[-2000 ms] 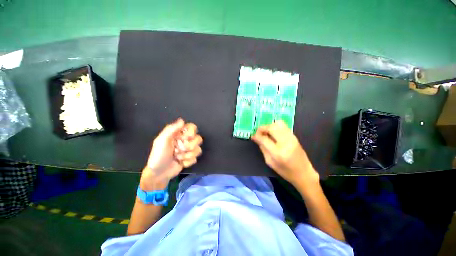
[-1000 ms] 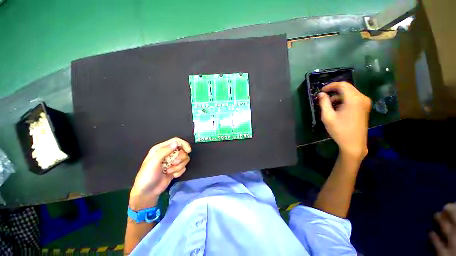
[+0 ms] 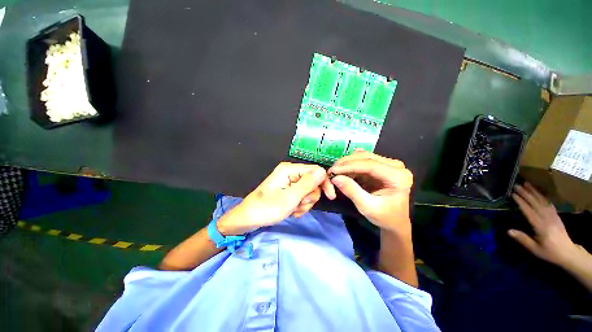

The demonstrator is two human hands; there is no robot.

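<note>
The green PCB panel (image 3: 350,97) lies slightly turned on the black work mat (image 3: 214,84). Black components stand along its top edge, and one stands in the middle row at left. Both my hands meet just below the panel's lower edge. My right hand (image 3: 375,185) pinches a small black component (image 3: 332,175) between thumb and finger. My left hand (image 3: 285,193) is curled with its fingertips touching or close beside that part. Its palm is turned away, so the pale pieces seen in it earlier are hidden.
A black bin of white components (image 3: 65,81) stands left of the mat. A black bin with dark components (image 3: 493,159) stands at right, beside a cardboard carton (image 3: 539,146) with a white label. Another person's hand (image 3: 542,220) is near that bin's lower right corner.
My right hand has come back from the right bin to my left hand with a black component. My left hand has turned over. The other person's hand has moved up towards the bin. The view has shifted.
</note>
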